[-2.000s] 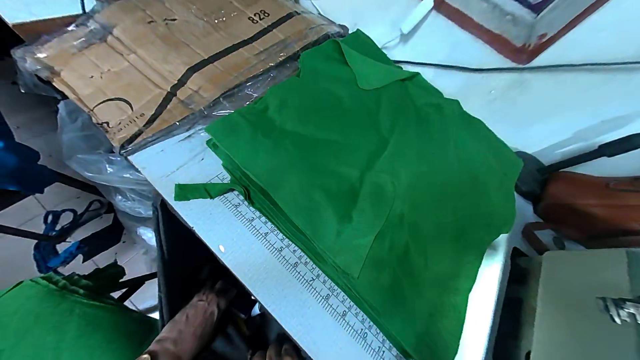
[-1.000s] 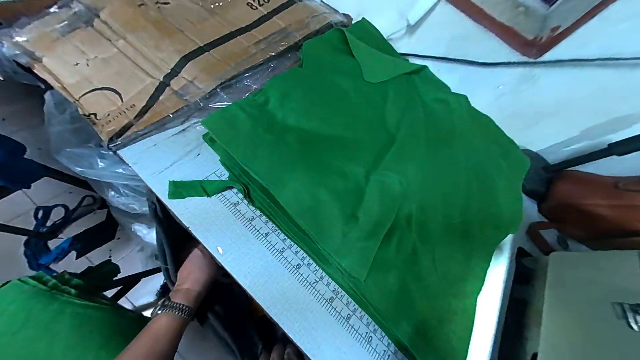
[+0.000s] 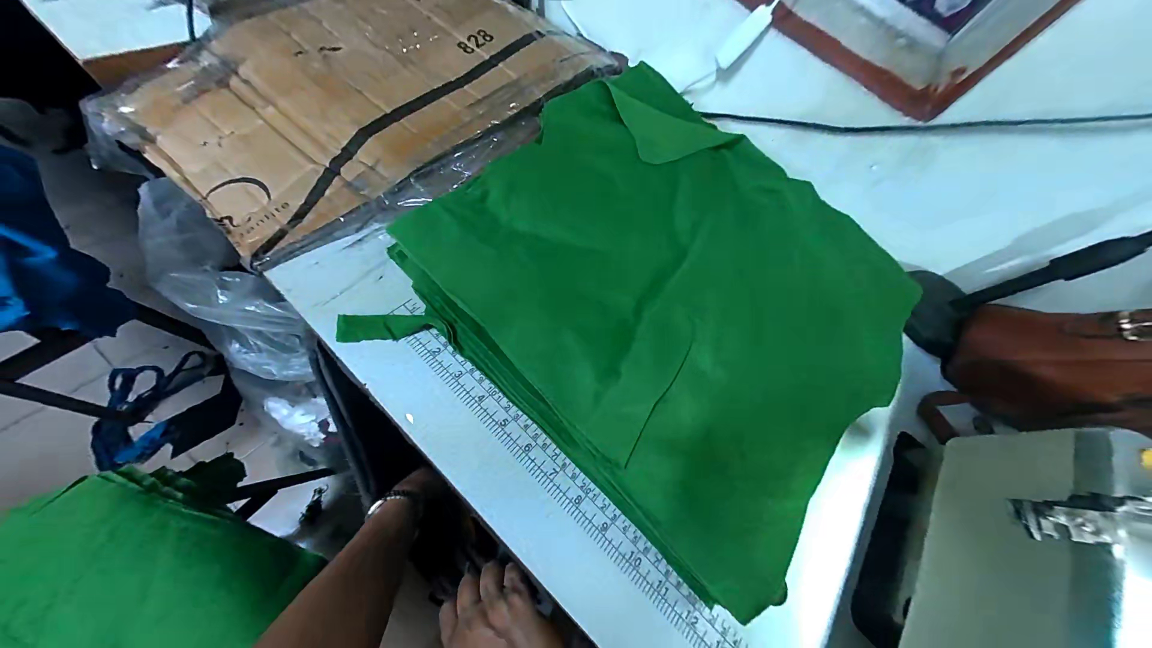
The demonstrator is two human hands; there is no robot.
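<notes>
A stack of green cut fabric pieces [image 3: 648, 297] lies on the white sewing table [image 3: 360, 360], its top corner folded over. One narrow green strip [image 3: 382, 328] sticks out at the left, across the end of the printed measuring scale [image 3: 540, 450] along the table. My left hand [image 3: 427, 488], with a metal band at the wrist, reaches into the dark space below the table edge; its fingers are hidden. Close to that edge, at the bottom, my right hand [image 3: 499, 607] shows its back and bent fingers over something dark. Whether either hand grips anything cannot be seen.
More green fabric [image 3: 153, 567] is piled at lower left. Plastic-wrapped cardboard [image 3: 378, 99] lies beyond the table's left end. A sewing machine body [image 3: 1008, 540] and a brown bag [image 3: 1044, 369] are at right. Blue fabric [image 3: 49, 243] and clear plastic [image 3: 225, 306] hang at left.
My left hand has moved right, deeper below the table edge, and its fingers have gone out of sight. More of my right hand now shows. The green stack looks unchanged.
</notes>
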